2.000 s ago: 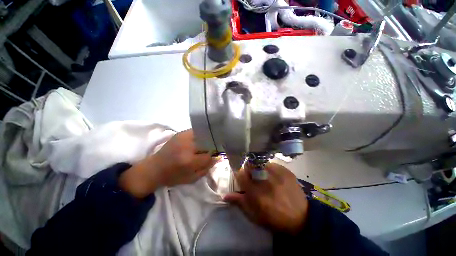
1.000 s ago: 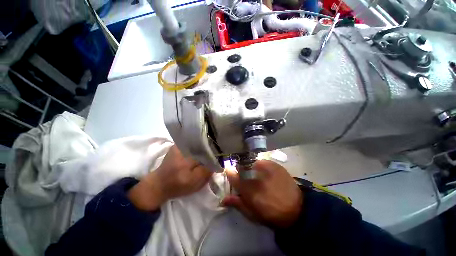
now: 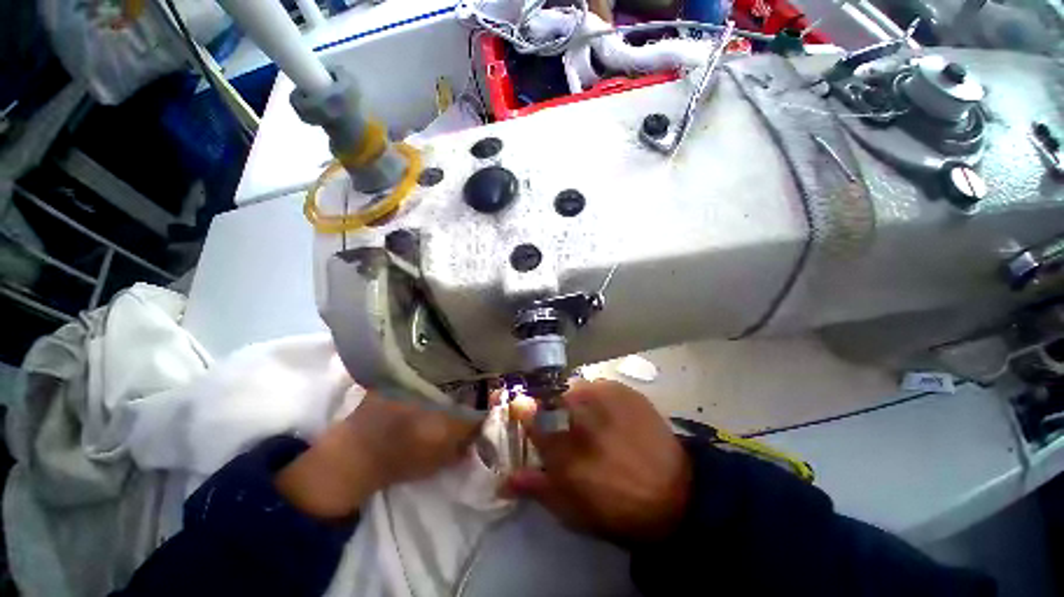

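Observation:
A white to cream garment (image 3: pixel 251 391) is bunched at the left and runs under both hands to the lit needle area, hanging toward the lap. My left hand (image 3: pixel 397 449) holds the cloth left of the needle, partly behind the machine's end cover. My right hand (image 3: pixel 607 461) pinches the cloth edge just right of and in front of the needle. The industrial sewing machine (image 3: pixel 688 233) stands over the work. Its presser foot and needle are mostly hidden by the head and fingers. No label can be made out between the fingers.
Yellow-handled thread snips (image 3: pixel 758 452) lie right of my right hand, partly under the sleeve. A small white piece (image 3: pixel 636 369) lies on the bed behind the foot. A yellow ring (image 3: pixel 364 222) hangs around the post. A red basket (image 3: pixel 502 82) stands behind the machine.
The view has shifted, so the machine head sits further left and tilted in the picture. Both hands stay on the cloth by the needle; the machine's end cover now overlaps my left hand more.

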